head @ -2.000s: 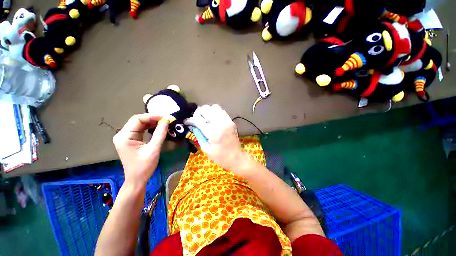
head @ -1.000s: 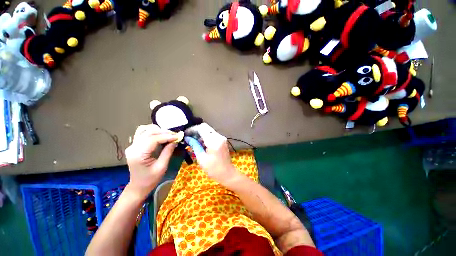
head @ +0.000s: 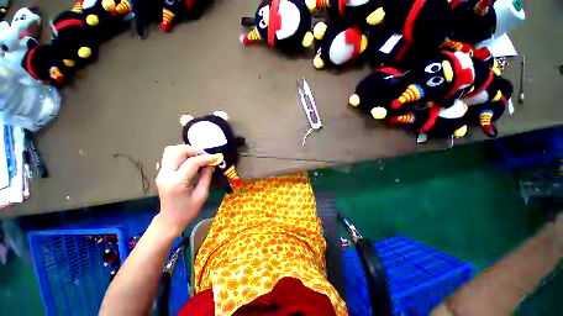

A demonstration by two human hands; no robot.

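A small black plush penguin (head: 208, 133) with a white belly and pale feet lies at the table's front edge, feet away from me. My left hand (head: 185, 173) pinches its head end at the yellow beak. A striped yellow and red cone (head: 231, 173) projects beside my fingers. A thin dark thread (head: 290, 158) runs taut from the penguin to the right along the table edge. My right hand is out of the picture; only the blurred right forearm (head: 512, 265) shows at the right edge. No needle can be seen.
Thread snips (head: 310, 106) lie beyond the penguin to the right. Scarfed penguins (head: 447, 74) are piled at right, more at upper left. A thread cone (head: 508, 15) stands behind the right pile. A bottle (head: 28, 99) is at left. Blue crates (head: 77, 234) stand below the table.
My right hand has left the penguin and swung far right out of view, and the thread is now drawn straight. My left hand still holds the penguin, whose striped cone is now uncovered.
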